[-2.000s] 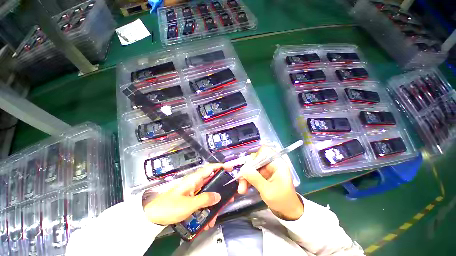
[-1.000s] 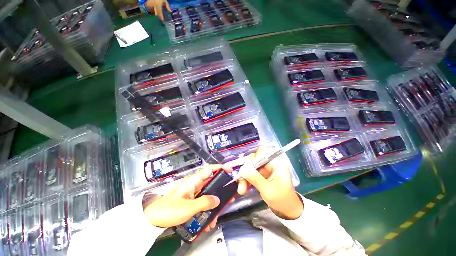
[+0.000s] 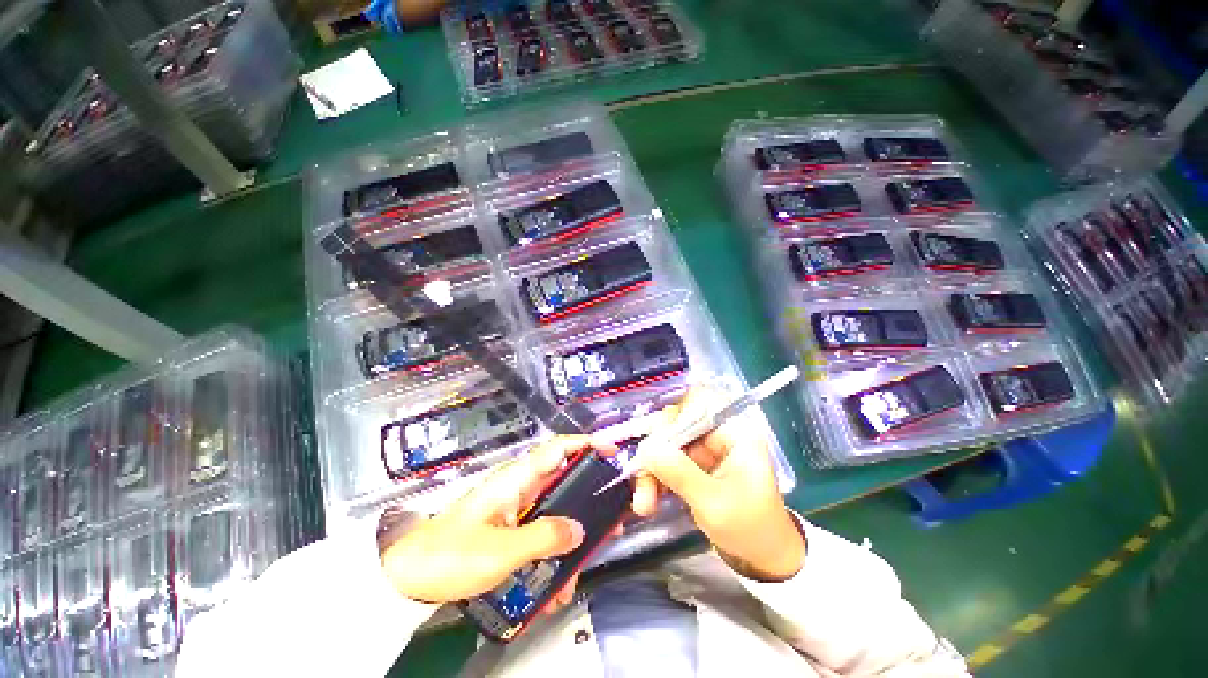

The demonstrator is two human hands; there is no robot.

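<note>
My left hand (image 3: 484,536) holds a phone unit (image 3: 530,579), tilted, with its blue-silver circuitry end toward me and its black end away. My right hand (image 3: 722,484) holds pale tweezers (image 3: 715,421); their tip is at the black end of the phone. Whether a piece is at the tip cannot be told. A long dark adhesive strip (image 3: 444,318) lies diagonally over the working tray (image 3: 351,457), from upper left down to my hands. More phones lie in the tray pockets, some partly under the strip.
A stack of clear trays with phones (image 3: 868,444) stands to the right, above a blue stool (image 3: 1020,470). Another tray stack (image 3: 146,530) is at lower left. A far tray (image 3: 570,82), white paper (image 3: 347,85) and a person's arm (image 3: 417,13) are at the back.
At the back, the other person's hand has moved up from the far tray toward the picture's edge, and that tray has shifted slightly right. My hands, phone and tweezers have barely moved.
</note>
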